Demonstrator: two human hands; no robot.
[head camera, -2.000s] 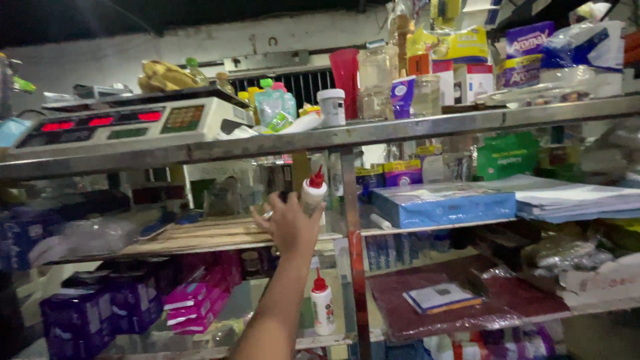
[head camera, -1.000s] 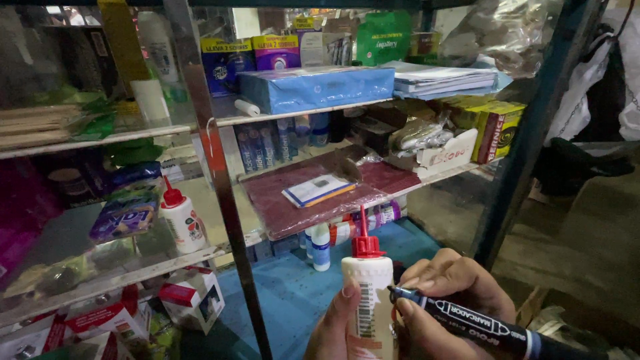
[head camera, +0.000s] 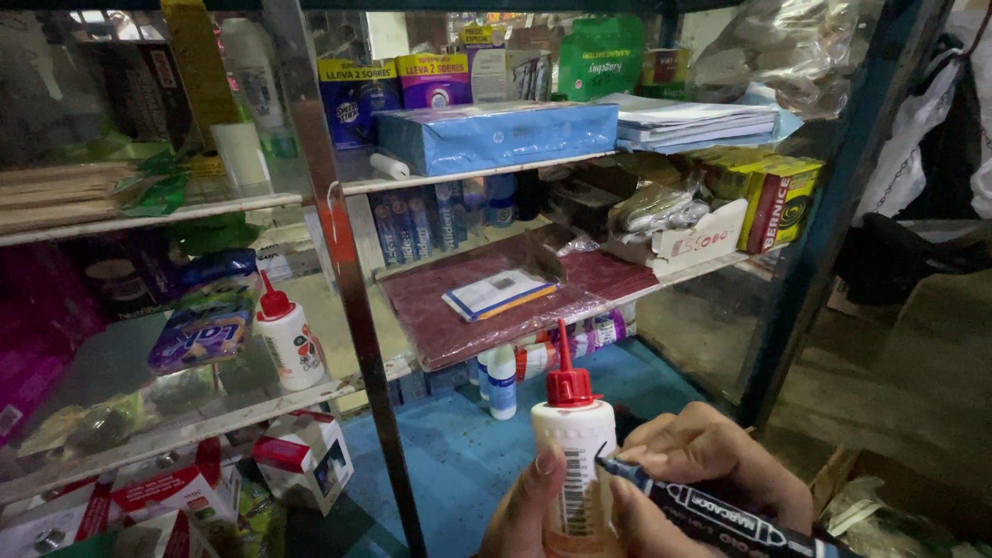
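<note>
My left hand (head camera: 535, 496) grips a white plastic glue bottle (head camera: 572, 434) with a red nozzle cap, held upright with its barcode side toward me. A black marker pen (head camera: 721, 515) is held in my right hand (head camera: 713, 457), its tip at the right side of the bottle beside a short dark mark. A thumb lies along the bottle's lower right side, between bottle and marker. On the left shelf stands a second white bottle with a red nozzle (head camera: 292, 341), next to a purple packet (head camera: 203, 329).
Metal-framed shelves surround the hands. A blue paper ream (head camera: 504, 136) and stacked papers (head camera: 690, 120) lie above maroon folders (head camera: 465, 325). Small white bottles (head camera: 502, 384) stand on the blue bottom surface (head camera: 364, 473). Bulb boxes (head camera: 306, 457) are at lower left; a dark metal post (head camera: 349, 287) rises left of my hands.
Two seconds ago one hand was at a red-capped bottle on the upper left shelf. By one second ago both hands held bottle and marker; a short dark mark now shows beside the marker tip.
</note>
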